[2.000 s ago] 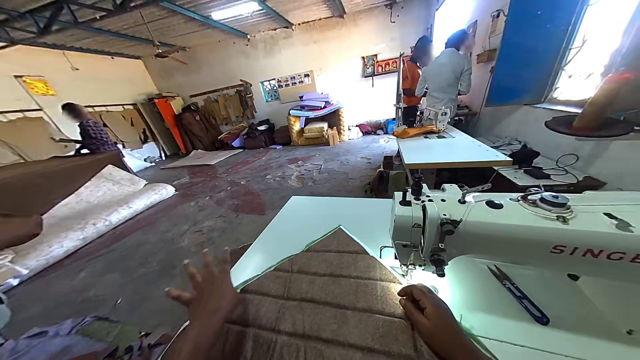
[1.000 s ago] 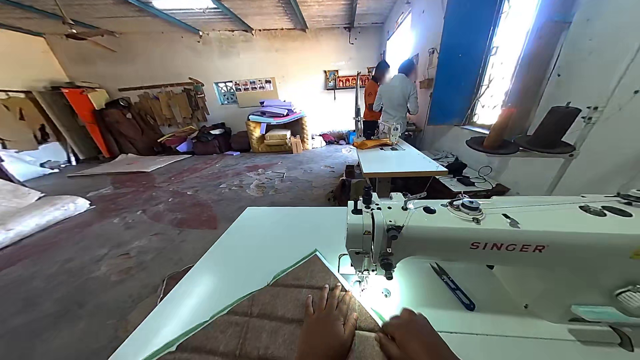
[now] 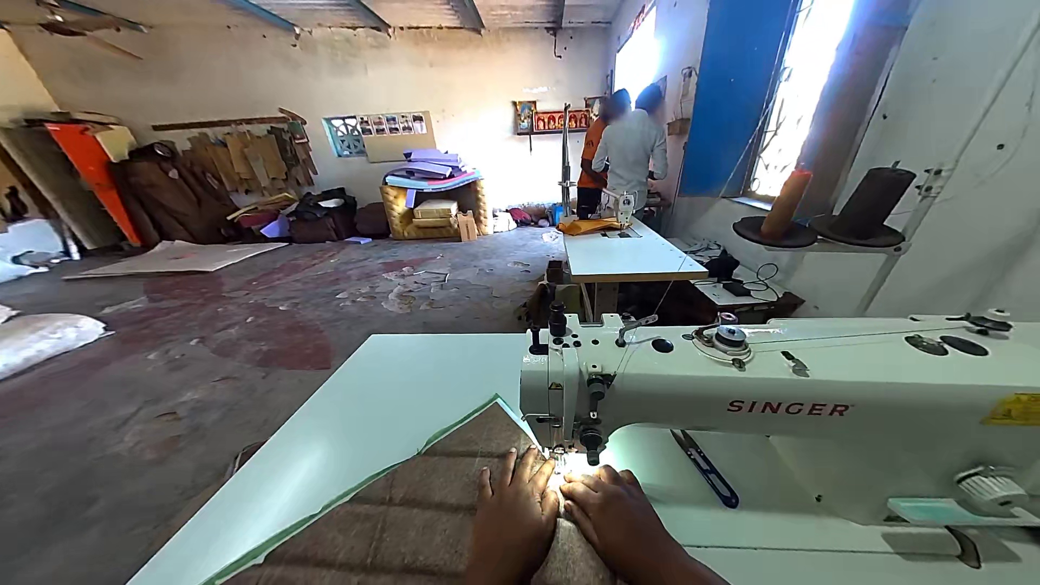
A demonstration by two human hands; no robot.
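Note:
A white Singer sewing machine [image 3: 780,406] stands on a pale table, its lamp lighting the needle area. Brown quilted fabric [image 3: 414,504] with a green and white edge lies on the table, one corner pointing away from me left of the presser foot. Flat on the fabric just before the needle rests my left hand [image 3: 516,508], fingers slightly spread. Close to its right, my right hand [image 3: 613,516] presses on the fabric's right edge, fingers bent; whether it pinches the cloth is hidden. Blue-handled thread snips [image 3: 705,469] lie under the machine arm.
Two thread cones [image 3: 869,203] stand on a holder at the right. Beyond my machine is another white sewing table [image 3: 630,252] with orange cloth [image 3: 589,227]; two people stand behind it. A padded chair [image 3: 398,213] piled with sheets and flat material [image 3: 179,258] are farther back.
My left hand, raised with spread fingers two seconds ago, has come down on the fabric beside the right hand. Both hands are now close to the needle. The view has swung to the right.

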